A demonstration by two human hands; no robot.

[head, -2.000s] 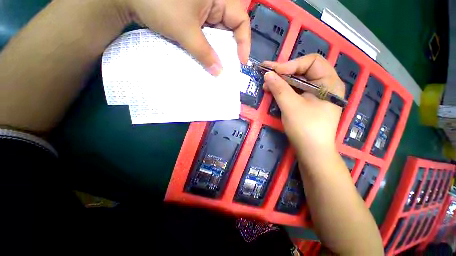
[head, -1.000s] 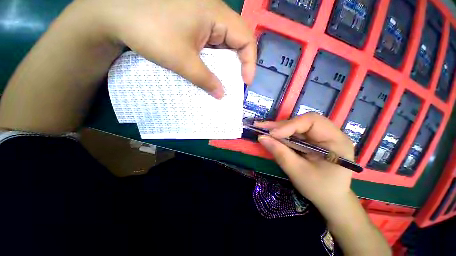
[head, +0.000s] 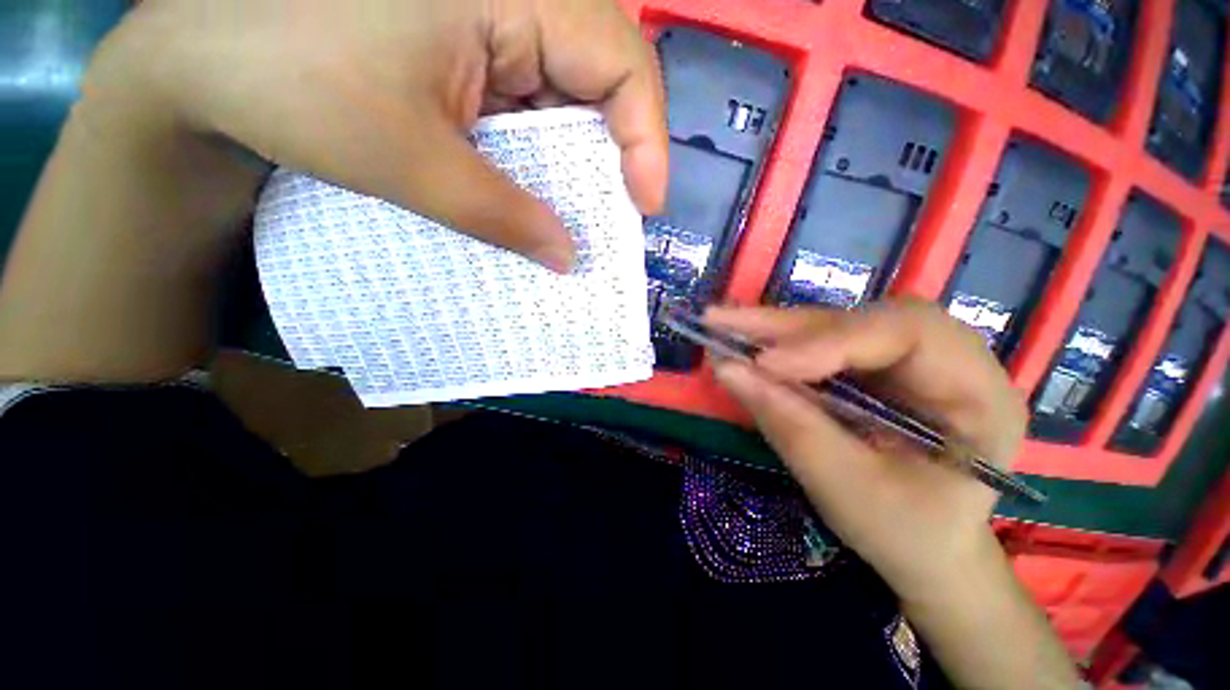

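My left hand point(head: 445, 128) grips a white label sheet point(head: 445, 297) with rows of tiny print, thumb on its printed face. My right hand point(head: 890, 418) holds thin dark tweezers point(head: 884, 415); their tips point left, over the lower part of a phone point(head: 708, 169) just right of the sheet's edge. The phone is a dark grey slab with its back off and shiny silver holders in its lower part. It lies in a pocket of a red foam tray point(head: 803, 175). Whether the tips touch the phone or hold a label is too blurred to tell.
More open-backed phones lie in the tray's other pockets, such as one point(head: 863, 189) to the right. The green bench edge point(head: 1093, 506) runs below the tray. Other red trays point(head: 1079, 580) show at the lower right. The wearer's dark clothing fills the bottom.
Since two seconds ago the view has shifted and the tray appears at another angle. In the last second the tweezers' tips have moved slightly up against the phone, and the sheet has tilted and bent slightly.
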